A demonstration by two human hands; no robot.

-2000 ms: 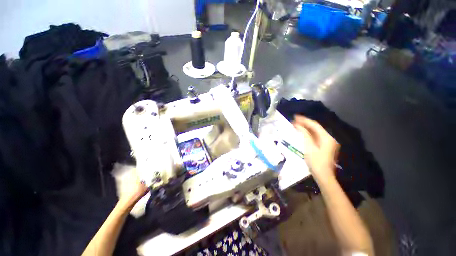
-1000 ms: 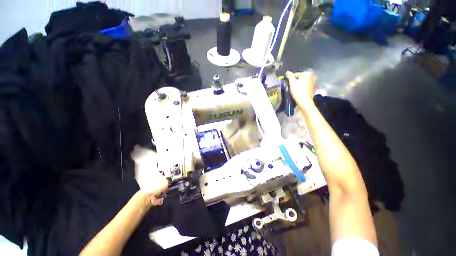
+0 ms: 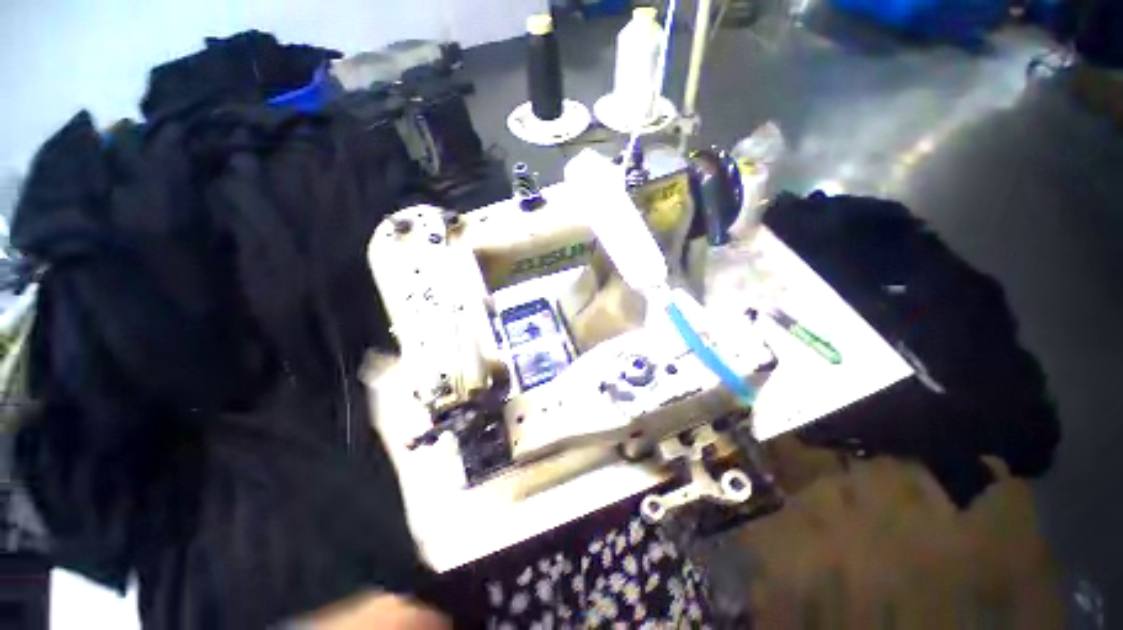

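The cream sewing machine stands on a small white tabletop. No cloth shows at its dark presser foot area. Black cloth hangs and lies left of the machine, down to the bottom edge. A blurred hand, apparently my left hand, is cut off by the bottom edge beside this cloth; its fingers and any grip are hidden. My right hand is out of the picture. A smartphone with a lit screen lies in the machine opening.
Green snips lie on the tabletop at right. A black cloth heap lies right of it, above brown board. A blue strip crosses the machine arm. Black and white thread cones stand behind. Floral cloth shows below.
My right hand has left the handwheel and the picture. My left hand has left the presser foot area for the bottom edge. The black cloth there has come away from the machine front.
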